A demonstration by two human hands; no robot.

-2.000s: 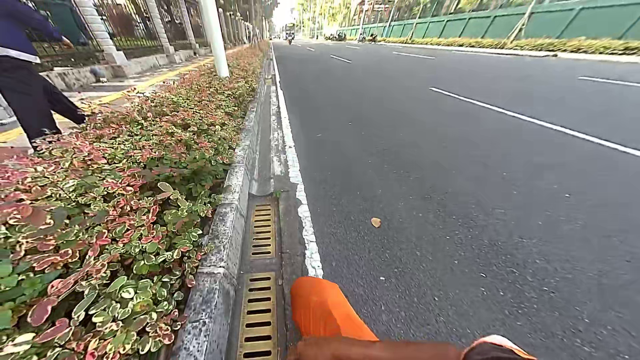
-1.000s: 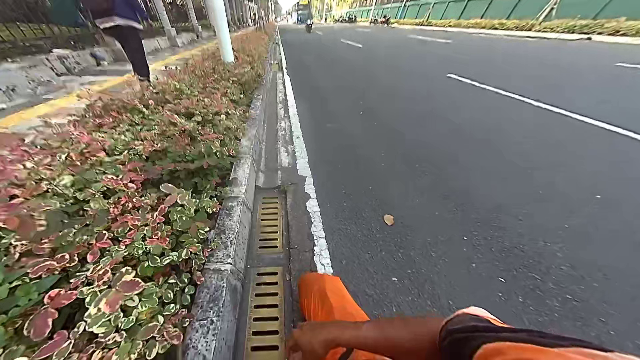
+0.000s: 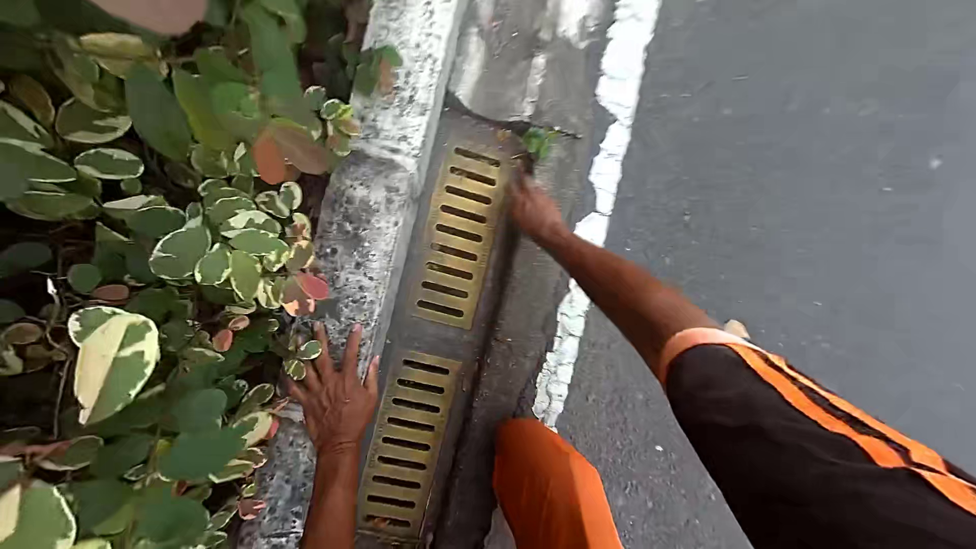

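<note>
My left hand [image 3: 335,396] rests on the concrete curb [image 3: 358,236], fingers spread, beside the nearer yellow drain grate [image 3: 404,441]. Reaching forward, my right hand [image 3: 534,204] is at the right edge of the farther yellow drain grate [image 3: 461,236]. Its fingers are blurred and partly dark, close to a small green plant [image 3: 538,142] at the grate's top corner. Whether the fingers hold anything is not clear. Both grates lie in the gutter, and some debris shows in their slots.
A shrub with variegated leaves [image 3: 221,244] borders the curb on the left and overhangs it. A cracked white painted line [image 3: 606,171] runs along the asphalt road [image 3: 785,152] on the right. My knee in orange trousers [image 3: 553,488] is beside the gutter.
The view has tipped down sharply to the gutter. My left hand has come into view on the curb. My right arm, earlier low by the nearer grate, now reaches to the farther one.
</note>
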